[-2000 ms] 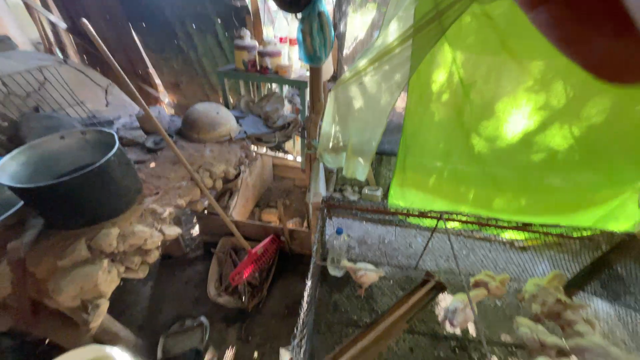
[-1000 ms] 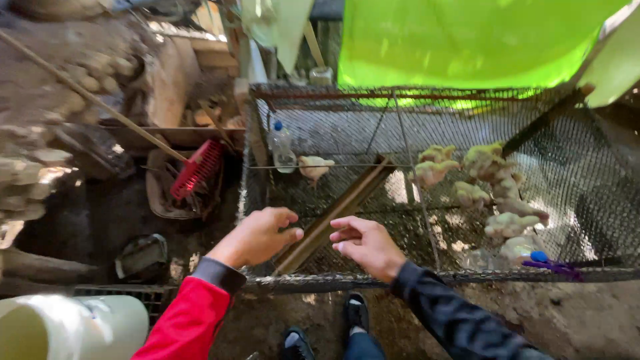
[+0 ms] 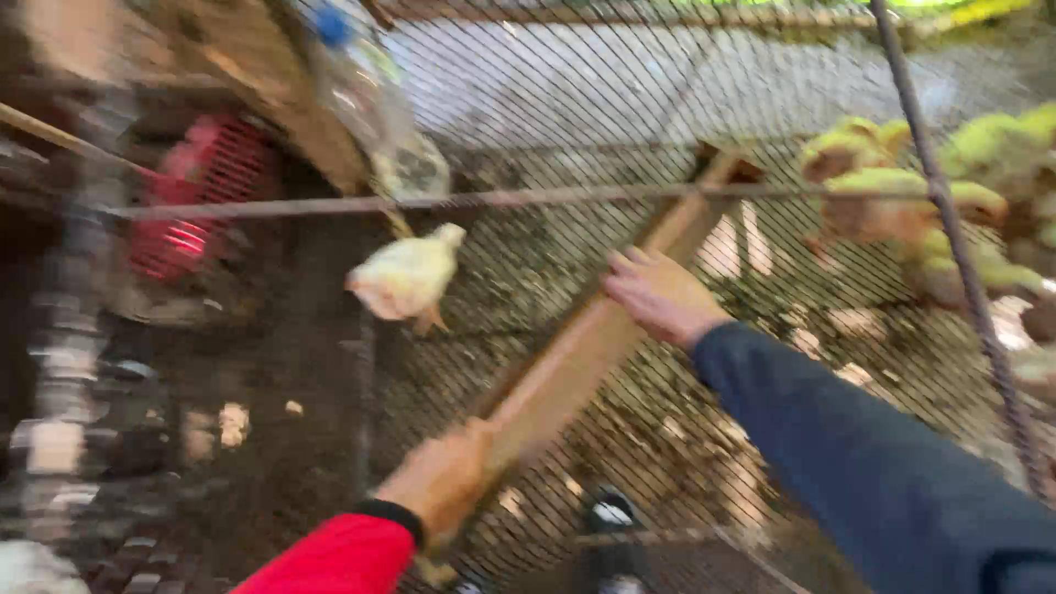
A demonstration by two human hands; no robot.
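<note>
A long wooden trough lies diagonally inside a mesh-sided pen. My left hand, in a red sleeve with a dark cuff, grips its near end. Farther up, my right hand, in a dark sleeve, has its fingers over the trough's edge. To the left of the trough stands a pale young chicken. Behind that bird a clear plastic bottle with a blue cap leans at the pen's corner. The view is blurred, and the fingertips of my left hand are hidden.
Several yellowish chickens crowd at the right. A metal rod crosses above the pen and meets a darker rod. Outside the pen at left lies a red plastic basket beside a wooden pole. My shoe shows below.
Both hands, apart from the trough and holding nothing a second ago, have come down onto it and taken hold. The view has moved much closer to the pen.
</note>
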